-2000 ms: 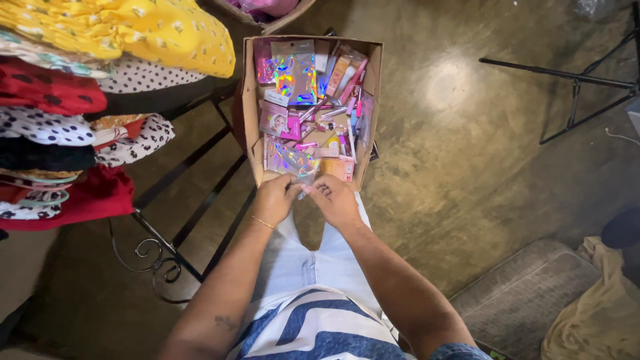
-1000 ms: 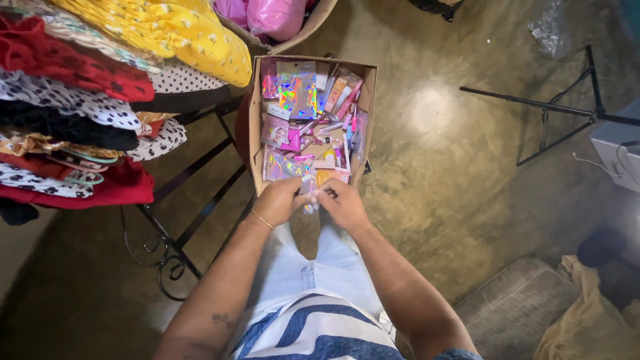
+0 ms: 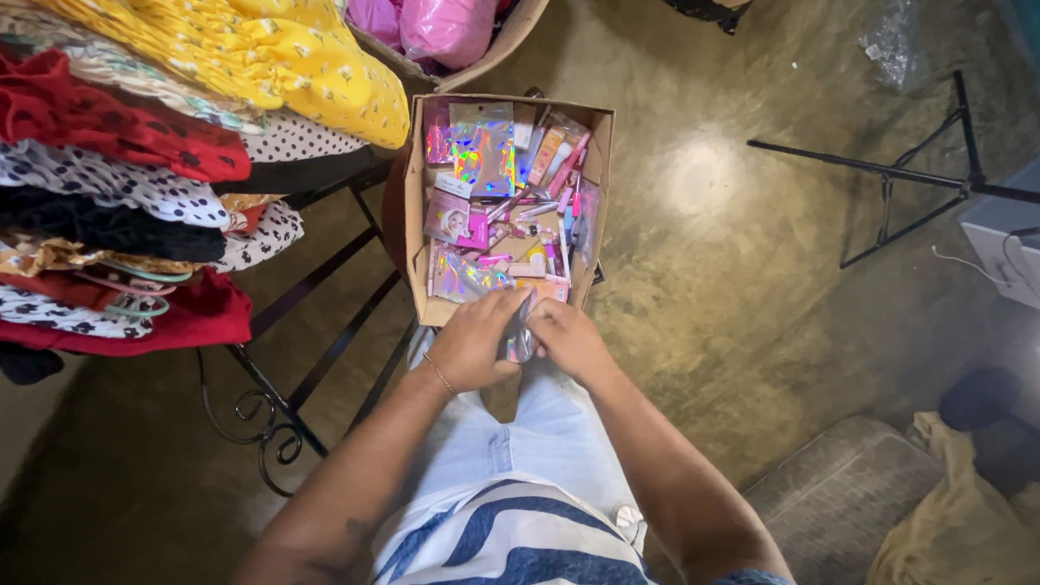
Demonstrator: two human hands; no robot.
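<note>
Between my two hands, just past the near edge of a cardboard box (image 3: 608, 146), is a small shiny holographic pouch (image 3: 521, 345). My left hand (image 3: 475, 337) grips its left side, and my right hand (image 3: 565, 337) pinches it at the upper right; fingers partly cover it. The box holds many packaged cosmetics: a large holographic pouch (image 3: 486, 150) at the top, a card pack with a printed picture (image 3: 448, 213), pink tubes (image 3: 570, 162), and another holographic pouch (image 3: 465, 276) close to my left fingers.
Folded clothes, a yellow floral one (image 3: 309, 65) on top, are stacked at left beside a black metal rack (image 3: 325, 357). Behind stands a box with pink bundles (image 3: 448, 28). A black metal stand (image 3: 894, 172), a grey cushion (image 3: 845, 487) and beige cloth (image 3: 942, 520) are at right.
The small pouch between my hands now shows more of its shiny surface, and my left hand lies flatter across it. The view has shifted slightly.
</note>
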